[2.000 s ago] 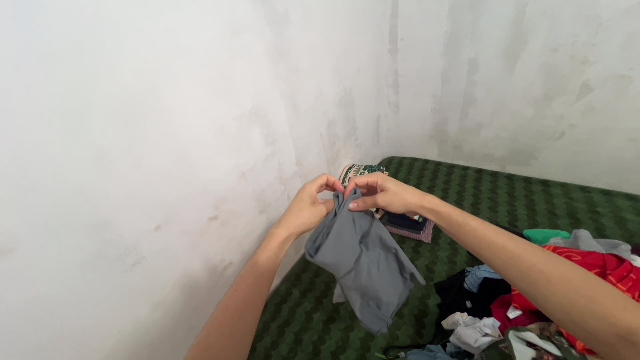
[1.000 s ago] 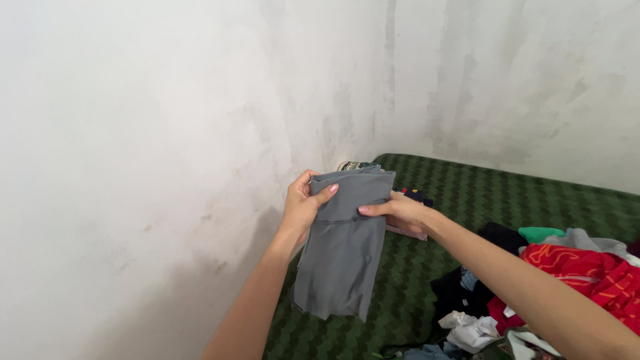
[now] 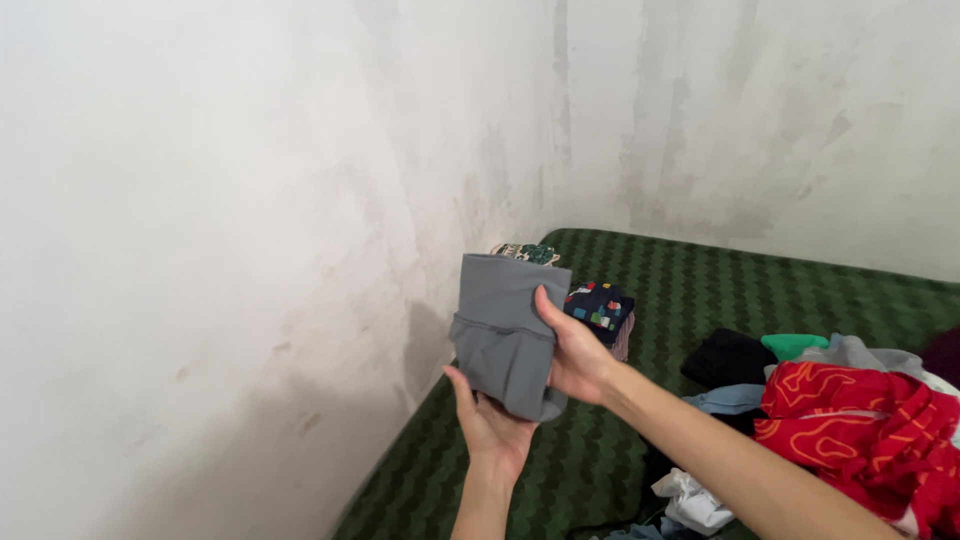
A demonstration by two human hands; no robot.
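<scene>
A grey cloth garment (image 3: 504, 330), folded into a compact bundle with a seam across it, is held up over the green patterned bed cover (image 3: 600, 465). My right hand (image 3: 574, 349) grips its right side, the thumb lying on the front and the fingers behind. Under the bundle's lower end is my left hand (image 3: 487, 424), palm up, its thumb apart at the left; how firmly its hidden fingers hold the cloth cannot be told. Just behind the bundle, a folded dark garment with coloured patches (image 3: 600, 306) lies on a pinkish striped one (image 3: 622, 337).
A folded green-and-cream printed cloth (image 3: 527, 253) lies by the wall corner. At the right is a loose heap with a red garment with orange lines (image 3: 847, 420), a black cloth (image 3: 718, 357), a green cloth (image 3: 793, 345) and a white cloth (image 3: 690, 501). A stained white wall (image 3: 262, 225) borders the left side.
The grey garment hung long and loose two seconds ago and is now folded shorter. My left hand has moved from its top edge down to its lower end.
</scene>
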